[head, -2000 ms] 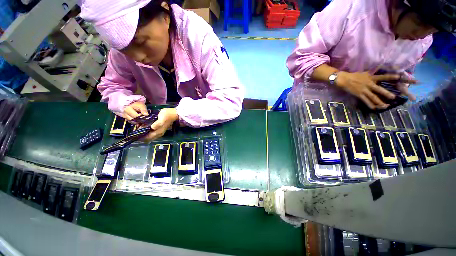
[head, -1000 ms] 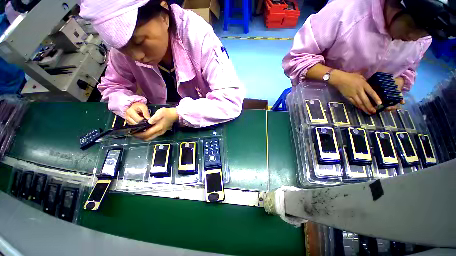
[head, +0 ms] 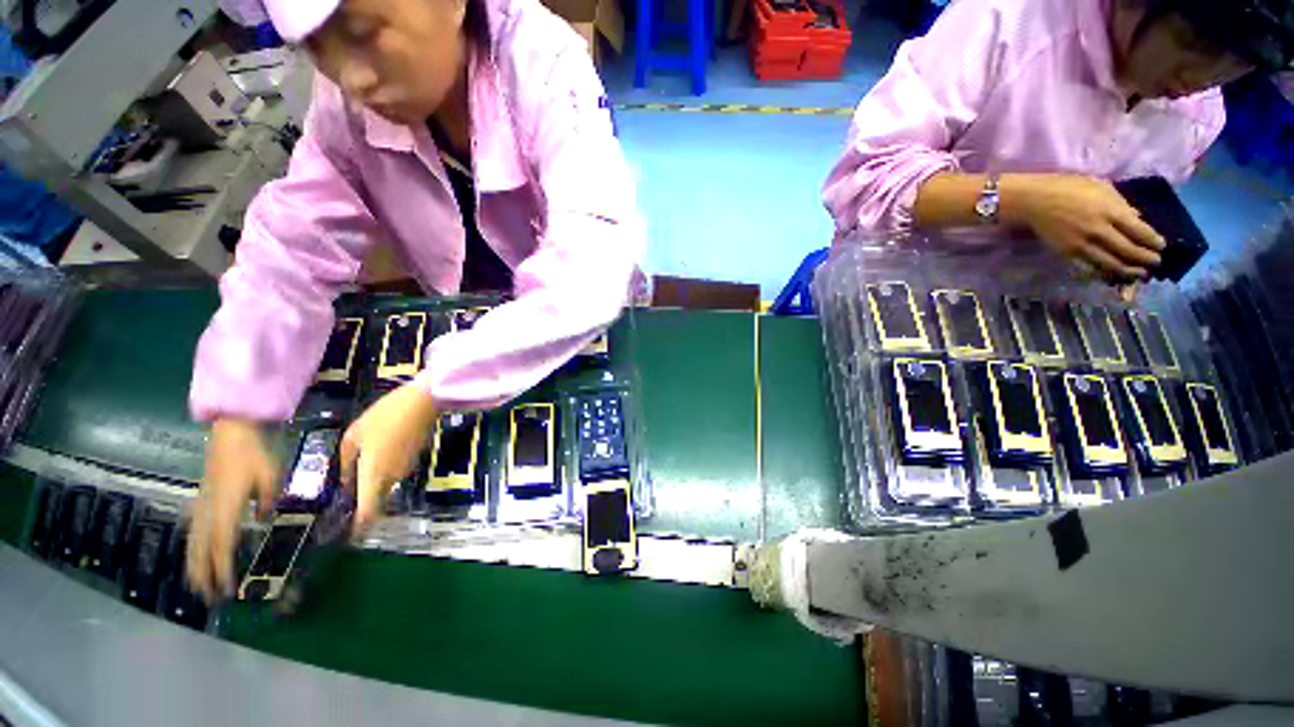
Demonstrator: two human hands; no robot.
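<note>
Neither of my hands is in view; all visible hands belong to two people across the belt. A clear tray (head: 647,483) holds gold-rimmed phones, such as one closed phone (head: 531,446). An open phone (head: 610,526) lies at the tray's right end, its screen half over the pale rail. Another open phone (head: 273,554) lies at the left end, between the left person's blurred hands (head: 231,504); whether they grip it I cannot tell.
A grey-white arm (head: 993,589) crosses the lower right. Stacked clear trays (head: 852,483) hold phones at right. The right person's hand (head: 1100,225) holds dark pieces. Dark housings (head: 107,526) lie at lower left. A machine (head: 142,156) stands upper left.
The left person's hands have moved down from the held phone to the open phone at the tray's left end. More back-row phones show. The right person's dark stack has shifted right and turned.
</note>
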